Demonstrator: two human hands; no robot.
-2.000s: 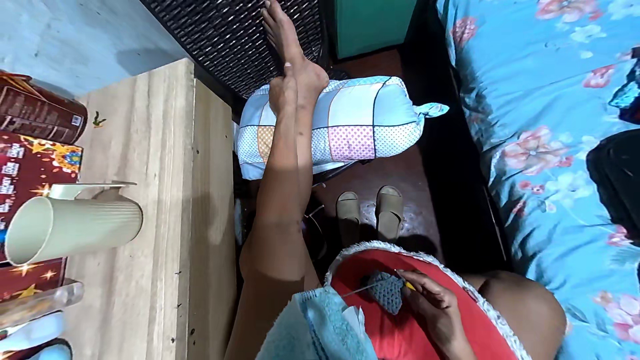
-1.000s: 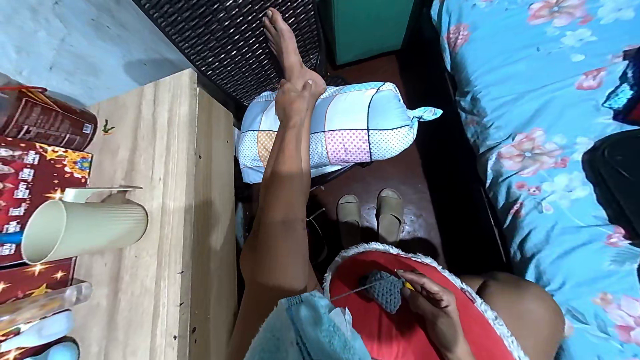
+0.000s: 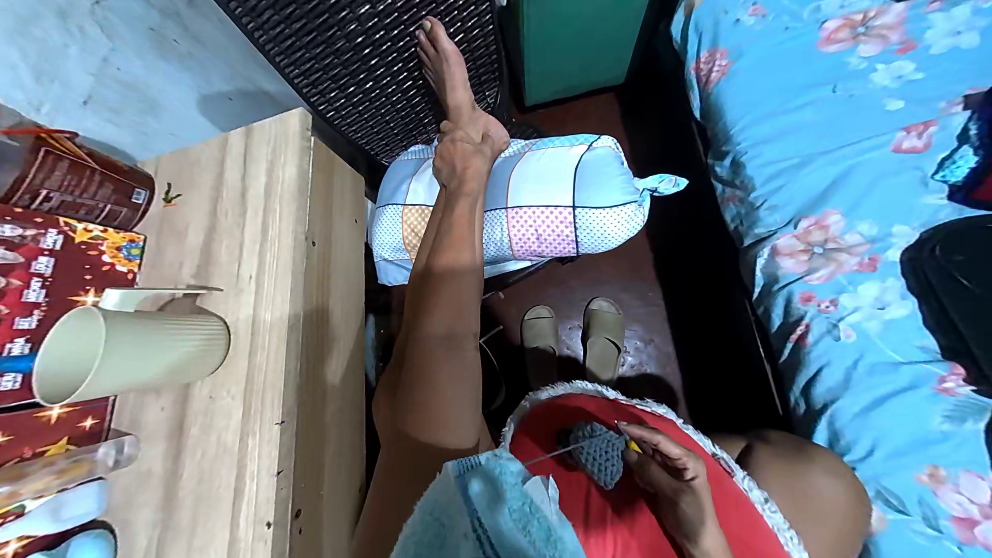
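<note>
My right hand (image 3: 670, 477) pinches a small tool with a yellow handle (image 3: 634, 447), at the right edge of a grey-blue crocheted piece (image 3: 598, 457). The piece lies on the red cloth with a white fringed edge (image 3: 612, 504) over my lap. A thin straight strand or shaft runs from it to a light blue towel (image 3: 496, 508), which hides its far end. Farther up, my left hand (image 3: 463, 159) appears wrapped around the ankle of my outstretched leg, below the bare foot (image 3: 449, 74). Its fingers are only partly visible.
A patchwork bolster (image 3: 542, 225) lies under the ankle, beside a black woven panel (image 3: 372, 62). Tan slippers (image 3: 603, 333) stand on the floor. A wooden table (image 3: 232, 232) at left holds a green mug (image 3: 147, 349); a bed with a blue floral sheet (image 3: 845, 310) is at right.
</note>
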